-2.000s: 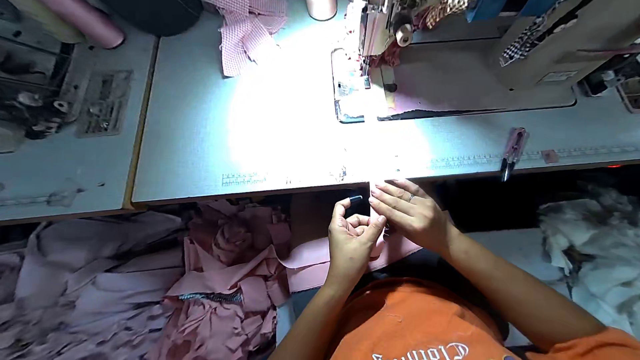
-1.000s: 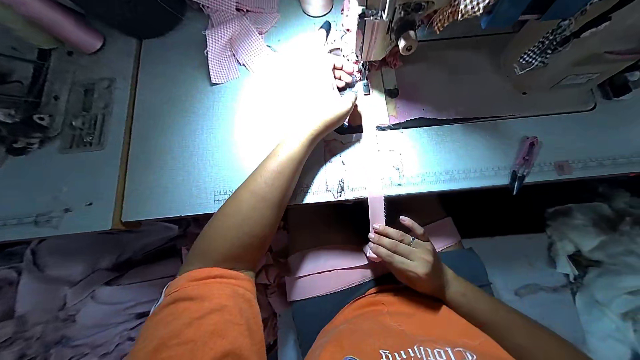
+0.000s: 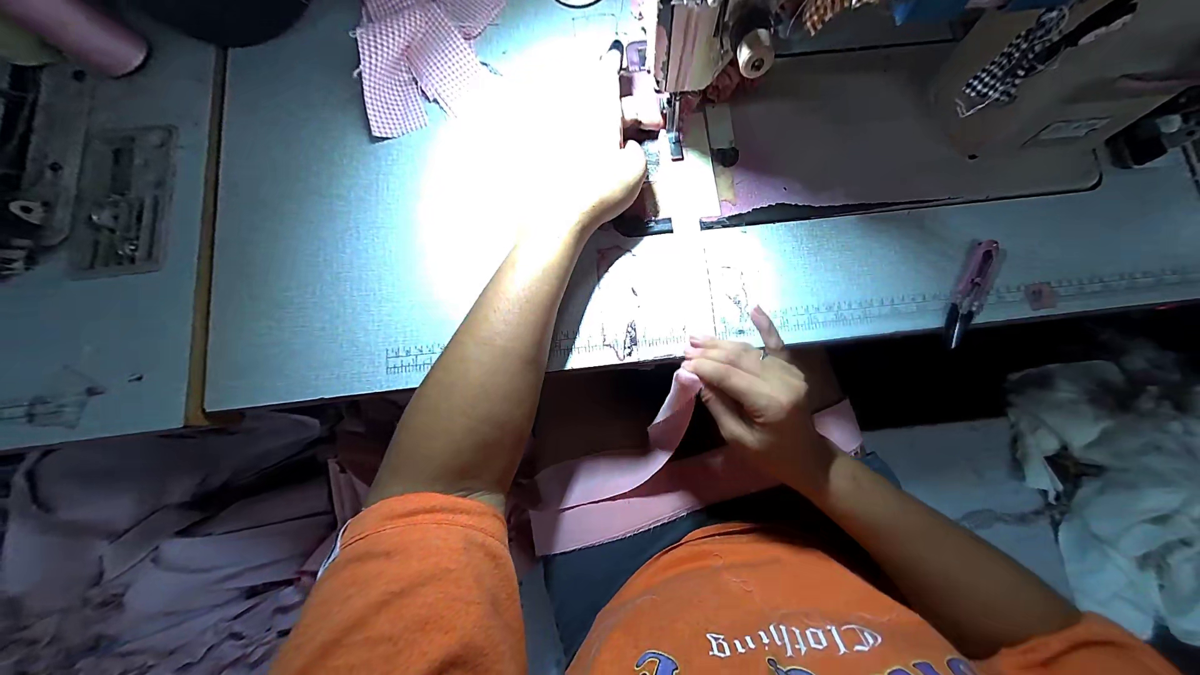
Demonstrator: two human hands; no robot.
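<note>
A narrow pink fabric strip (image 3: 667, 422) runs from my lap up over the table edge to the presser foot (image 3: 675, 141) of a sewing machine (image 3: 689, 47). Near the table's front edge my right hand (image 3: 755, 389) pinches the strip between thumb and fingers. My left hand (image 3: 623, 169) reaches to the left side of the presser foot; strong lamp glare washes out much of it, and what its fingers hold cannot be told. More pink fabric (image 3: 600, 525) lies across my lap.
Pink checked fabric pieces (image 3: 412, 66) lie at the table's back left. A pink thread snipper (image 3: 973, 291) rests near the front edge, right of a printed ruler scale (image 3: 844, 314). Mauve cloth (image 3: 187, 544) is heaped below left, white cloth (image 3: 1134, 497) below right.
Two seconds ago both hands were together at the table's front edge; my left hand has since moved up to the presser foot. My right hand now lifts the strip slightly at the edge.
</note>
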